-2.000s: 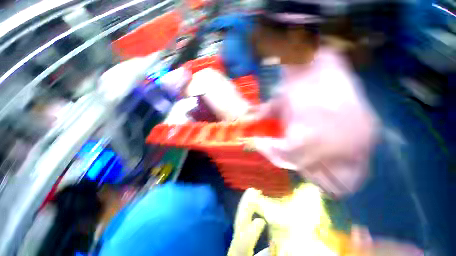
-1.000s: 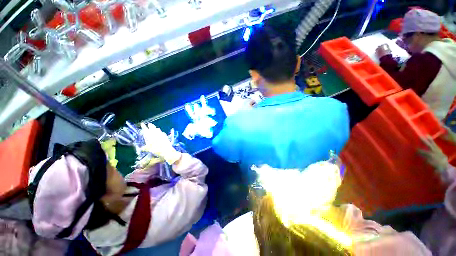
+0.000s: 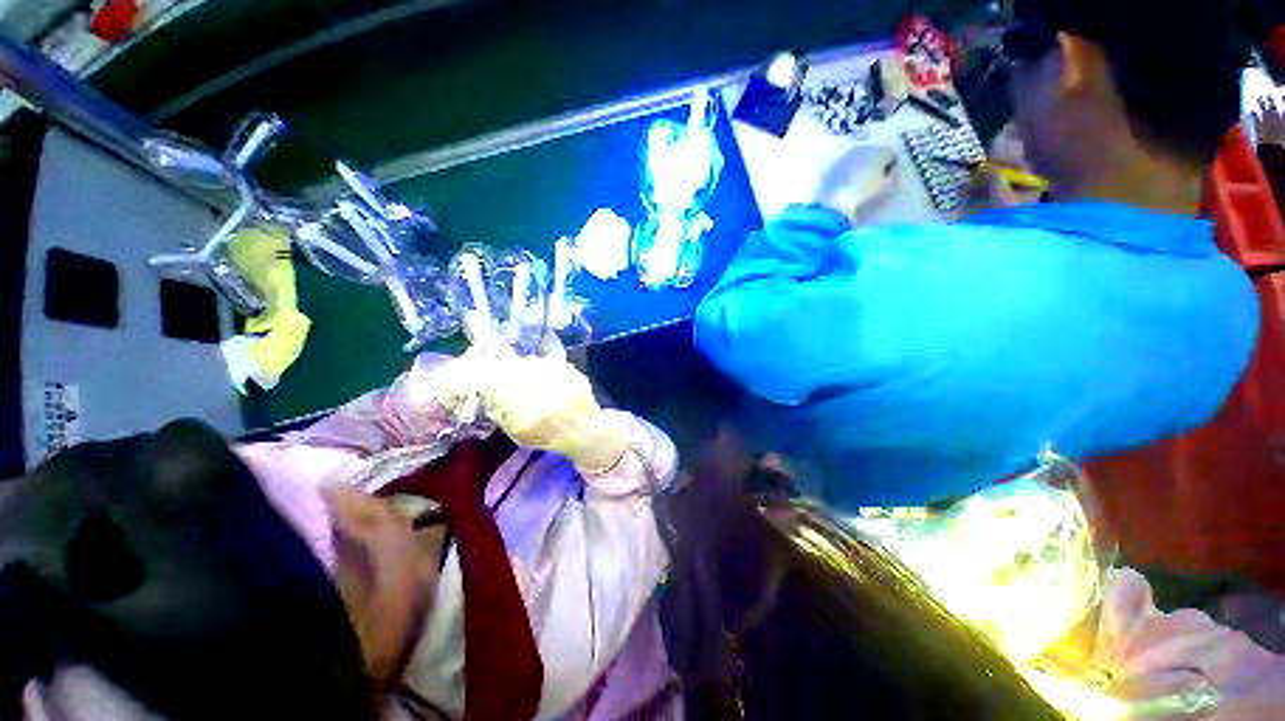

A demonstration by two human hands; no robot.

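Note:
A brightly glowing yellow-white object (image 3: pixel 1008 563), partly see-through, is low at right, close to the camera. A pink sleeve (image 3: pixel 1184 655) lies beside it. Glare hides any fingers there, so I cannot tell whether my right hand holds it. My left hand is not visible. In front, another person's gloved hands (image 3: pixel 529 395) hold a clear lamp (image 3: pixel 507 289) above the green bench (image 3: pixel 465 204). More clear lamps (image 3: pixel 359 240) stand to its left. A lamp lit bright blue (image 3: pixel 677 197) is on the bench.
A person in a blue smock (image 3: pixel 986 338) sits at centre right, by a white work board (image 3: pixel 775 162) with small parts. A person in pink is close at lower left. A grey case (image 3: pixel 120 282), yellow cloth (image 3: pixel 268 303) and orange-red trays (image 3: pixel 1247 197) are around. Dark brown strands cross the bottom.
The view has steadied and come closer to the left bench. The glowing yellow object has shifted right in the picture. The other person's gloved hands still hold clear lamps.

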